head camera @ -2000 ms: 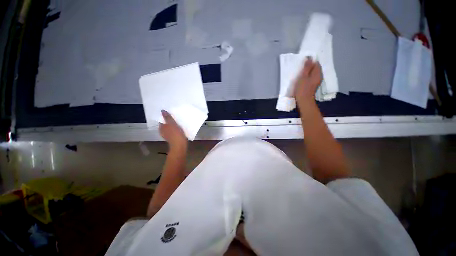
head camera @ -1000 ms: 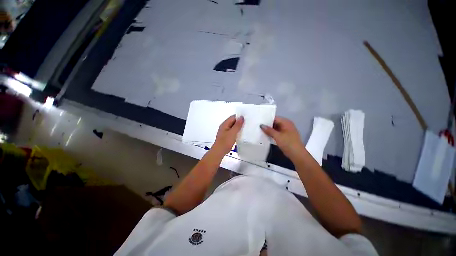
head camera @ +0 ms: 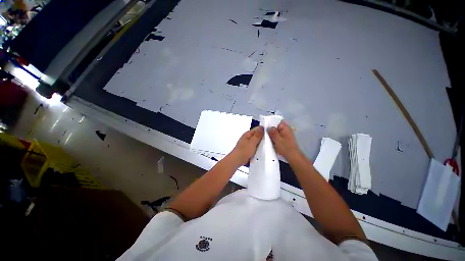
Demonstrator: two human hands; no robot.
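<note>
A white cut panel (head camera: 264,173) hangs over the table's front edge towards my body, narrowed into a strip at its far end, with a few dark dots on it. My left hand (head camera: 250,142) grips its left side and my right hand (head camera: 283,138) grips its right side, thumbs close together on top. The stack of unfolded white panels (head camera: 222,132) with a toothed far edge lies left of my hands. A folded panel (head camera: 327,155) lies right of my right hand. A thicker bundle of folded panels (head camera: 360,163) lies just right of that.
A pale grey sheet (head camera: 316,66) with tears covers the table over dark material. A wooden stick (head camera: 403,111) lies diagonally at right. A white sheet (head camera: 438,193) lies beside red-handled scissors (head camera: 451,165) at far right. A yellow crate (head camera: 56,165) stands on the floor at left.
My hands came together from the stack and the folded pieces and took hold of one panel. Since a second ago its sides have been brought inward into a long narrow shape. The view has shifted.
</note>
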